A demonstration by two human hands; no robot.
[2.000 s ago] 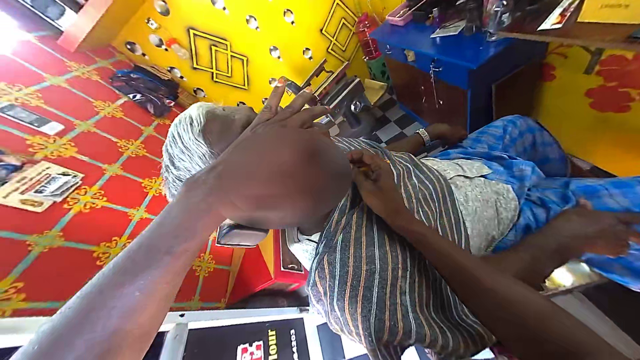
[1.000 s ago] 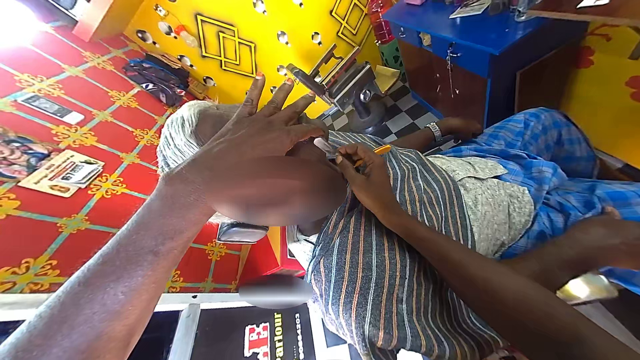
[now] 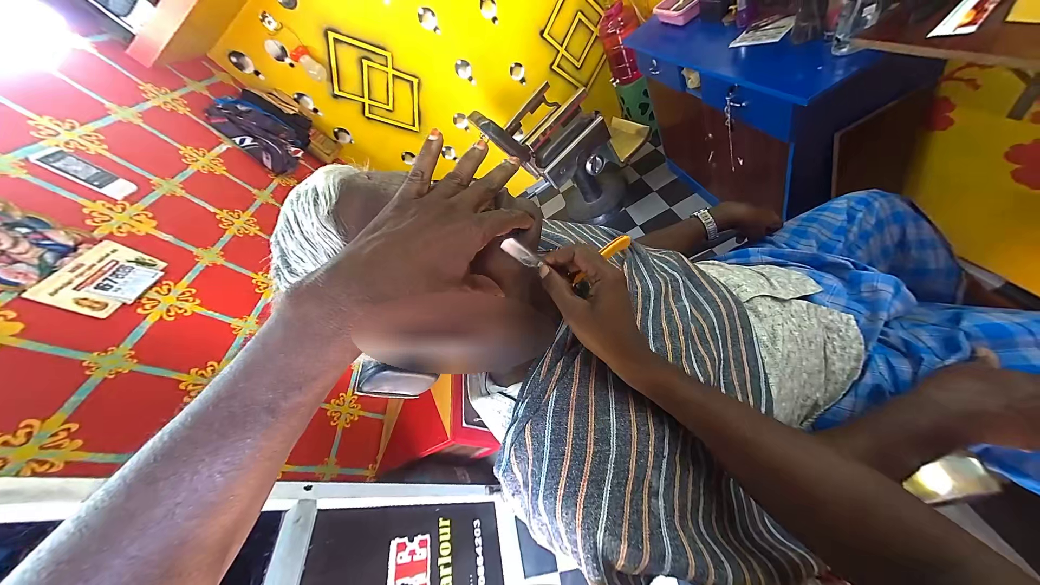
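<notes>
My left hand (image 3: pixel 431 231) lies spread, with its fingers apart, across the face of a reclining person with white hair (image 3: pixel 305 223). My right hand (image 3: pixel 589 305) grips a straight razor (image 3: pixel 520 252) between thumb and fingers. Its pale blade side points toward the face, close to my left thumb, and its orange handle end sticks out beyond my fingers. Whether the edge touches the skin cannot be told. A striped cloth (image 3: pixel 650 455) covers the person's chest and shoulders, under my right forearm. Part of the face is blurred.
A headrest (image 3: pixel 396 379) is beside the person's head. The person's wristwatch arm (image 3: pixel 705 226) rests beyond the torso. Farther off stand a barber chair (image 3: pixel 569 146) and a blue-topped cabinet (image 3: pixel 731 65) with bottles. A glass panel with writing (image 3: pixel 366 544) is at the bottom.
The razor's blade side and orange handle show more plainly than two seconds ago, as my right hand has turned. My left hand stays spread on the face.
</notes>
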